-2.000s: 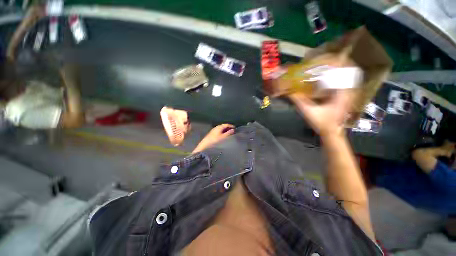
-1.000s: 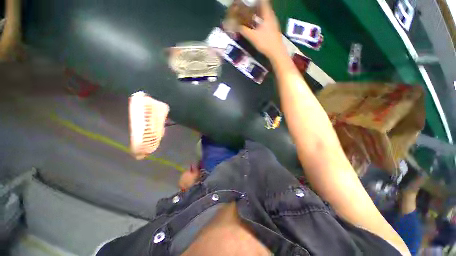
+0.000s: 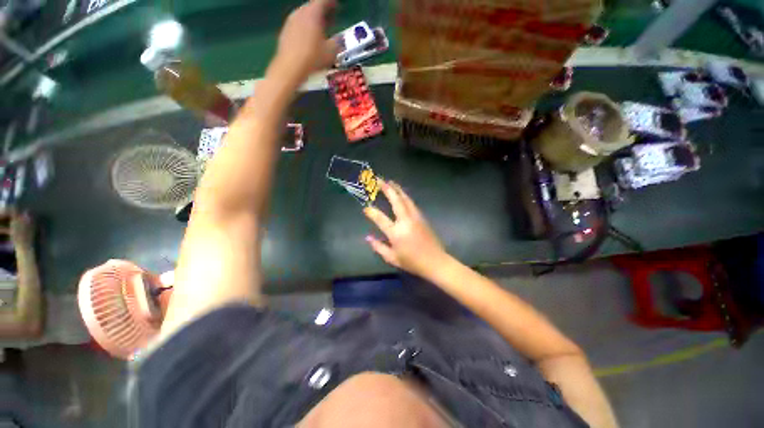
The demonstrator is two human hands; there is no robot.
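Observation:
My left hand [image 3: 308, 35] is blurred at the top, at the end of my outstretched arm, beside a white-edged unit [image 3: 360, 42] on the green conveyor; whether it grips anything cannot be told. My right hand [image 3: 410, 234] is over the dark bench with its fingers apart. Its fingertips are at the yellow-orange end of a small pile of dark flat panels [image 3: 350, 174], possibly display modules, and no grip on them shows. A red patterned flat rectangle [image 3: 355, 104] lies just beyond the pile. My left forearm partly hides more white-edged units [image 3: 211, 142].
A large brown cardboard box [image 3: 494, 58] stands at the back. A tan round holder [image 3: 586, 129] and dark station [image 3: 582, 221] are to its right, beside white-edged units [image 3: 660, 162]. Left are an amber bottle [image 3: 194, 90], a pale fan [image 3: 155, 176] and a pink-orange fan [image 3: 120, 308].
The amber bottle now stands at the left, out of my right hand, which has come back to the panels. My left arm has reached up to the conveyor. The view has turned.

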